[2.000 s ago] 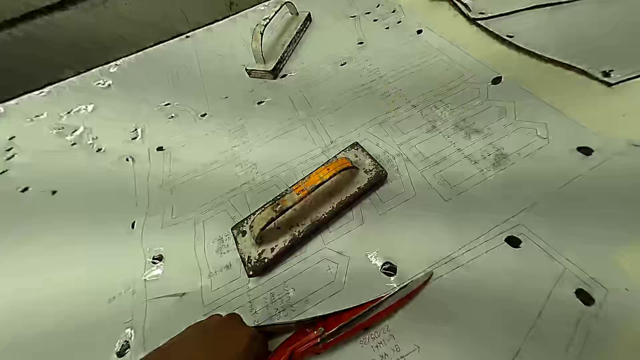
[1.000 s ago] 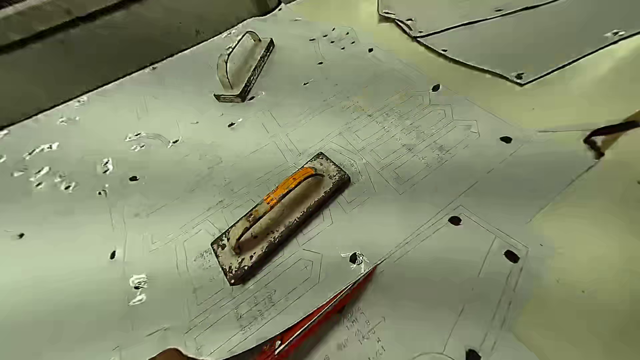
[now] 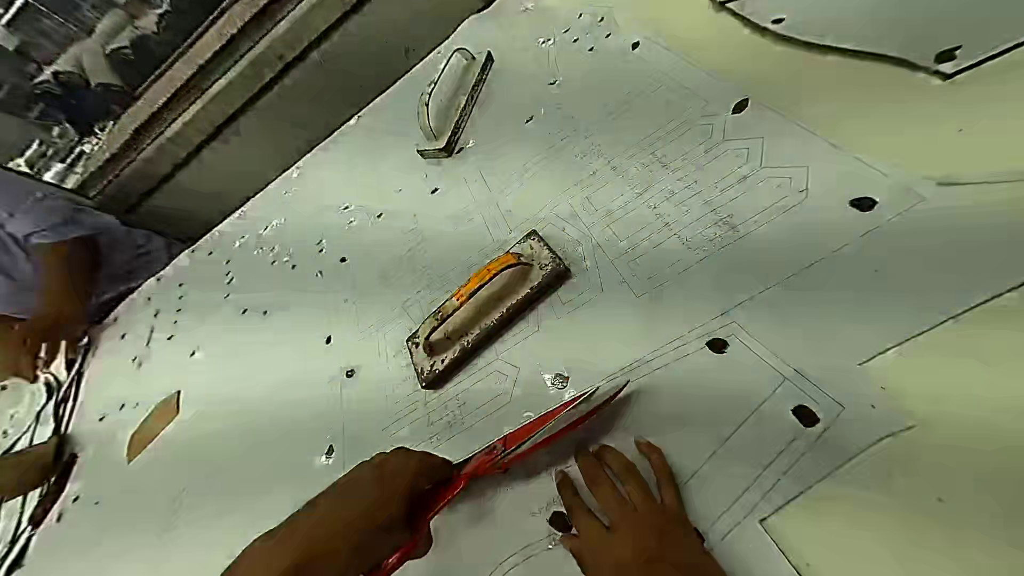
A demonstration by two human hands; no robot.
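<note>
My left hand (image 3: 392,488) grips a pair of red-handled shears (image 3: 488,458) at lower center, their blades slightly apart and pointing up to the right over a large pale sheet (image 3: 448,216) with pencilled outlines and writing. Part of the handles is hidden by the fingers. Palm down on the sheet, to the right of the blades, is my right hand (image 3: 628,516), its fingers spread and holding nothing. Above the shears lies a worn metal block with an orange-wrapped handle (image 3: 488,308). A second handled block (image 3: 456,104) rests farther up the sheet.
Dark holes (image 3: 862,204) and small nicks dot the sheet. A small brown piece (image 3: 154,426) lies at left. Another pale cut sheet (image 3: 880,32) is at top right. At the left edge are another person's hand (image 3: 48,320) and sleeve, near a dark ledge (image 3: 264,104).
My right hand has come into view on the sheet beside the shears. More of my left hand shows. The view has shifted, bringing in the other person at left.
</note>
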